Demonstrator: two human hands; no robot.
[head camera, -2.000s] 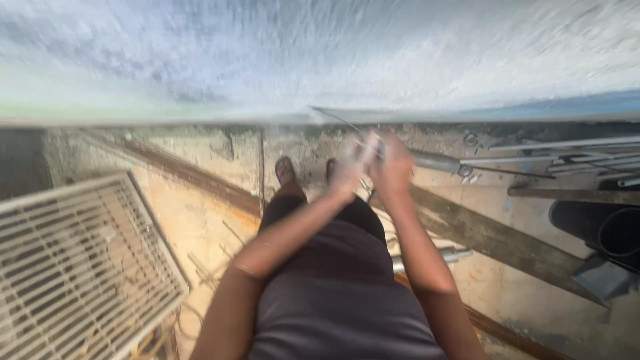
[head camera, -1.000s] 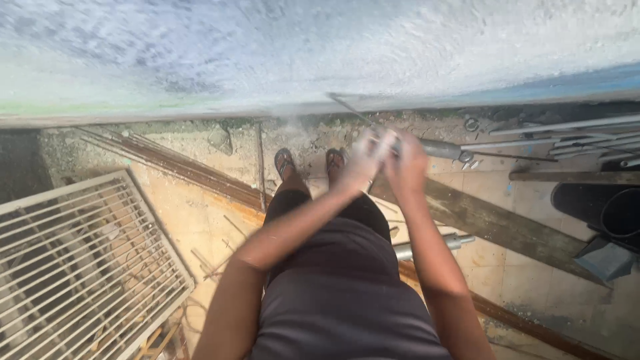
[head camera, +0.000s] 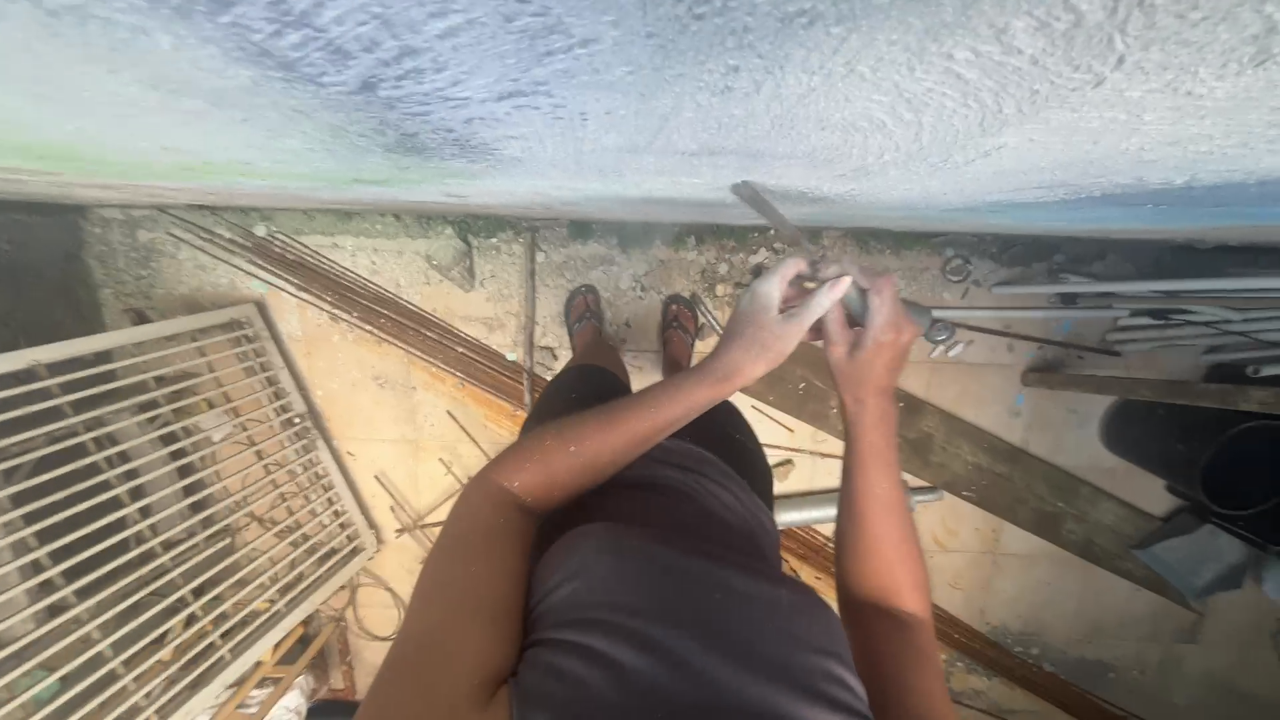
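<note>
My left hand and my right hand are together in front of me, to the right of my feet. Between them is a grey tool body, largely covered by the fingers, from which a thin metal rod points up and left toward the painted wall. My right hand is closed around the grey body. The fingers of my left hand are curled at its front, near the rod's base; what exactly they pinch is hidden. The tool's kind cannot be told.
A white slatted metal grille leans at left. Rusty steel rods and a wooden plank lie across the tiled floor. A metal tube is by my right forearm. Pale pipes and a black container lie at right.
Both hands stay together on the tool, their blur less than before. The rod at the wall shows in the earlier frames too.
</note>
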